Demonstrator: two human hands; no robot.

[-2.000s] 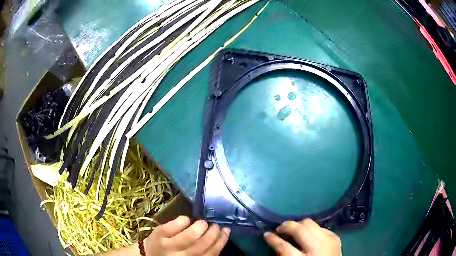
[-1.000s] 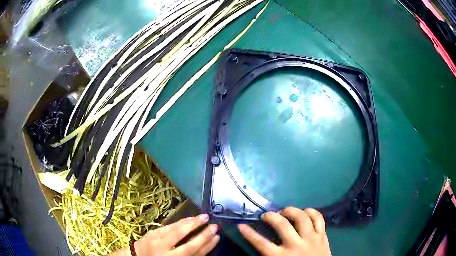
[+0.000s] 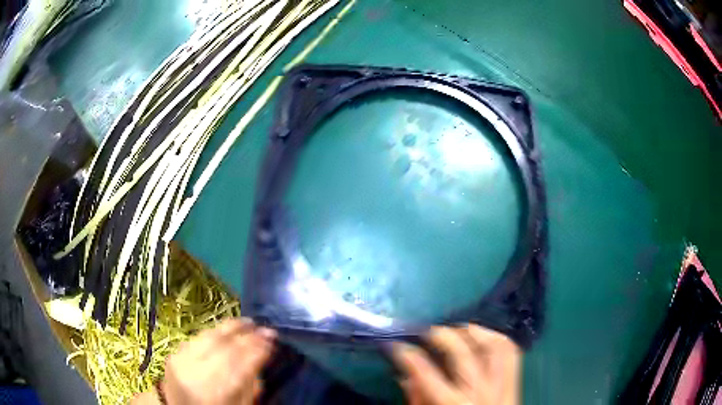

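The square black plastic frame [image 3: 532, 198] with a large round opening is in front of me, its face slightly blurred. My left hand [image 3: 215, 362] is at its near left corner, fingers closed on the edge. My right hand [image 3: 463, 365] holds the near edge, right of the middle, with fingertips over the rim. Both hands are blurred and cut off by the lower picture edge. Whether a thin foam strip lies under the fingers cannot be told. Whether the frame touches the mat cannot be told.
A green mat [image 3: 609, 213] lies under the work. Long black and pale-yellow strips [image 3: 170, 142] fan out at the left. Below them, a brown box [image 3: 41, 297] holds curly yellow liner [image 3: 186, 308] and dark scraps [image 3: 55, 221]. Black parts on pink sheets [image 3: 689, 340] show at the right.
The frame has moved left on the mat, its far left corner now against the long yellow strip. Both hands moved with it, the left hand now at the corner. The view also shifted.
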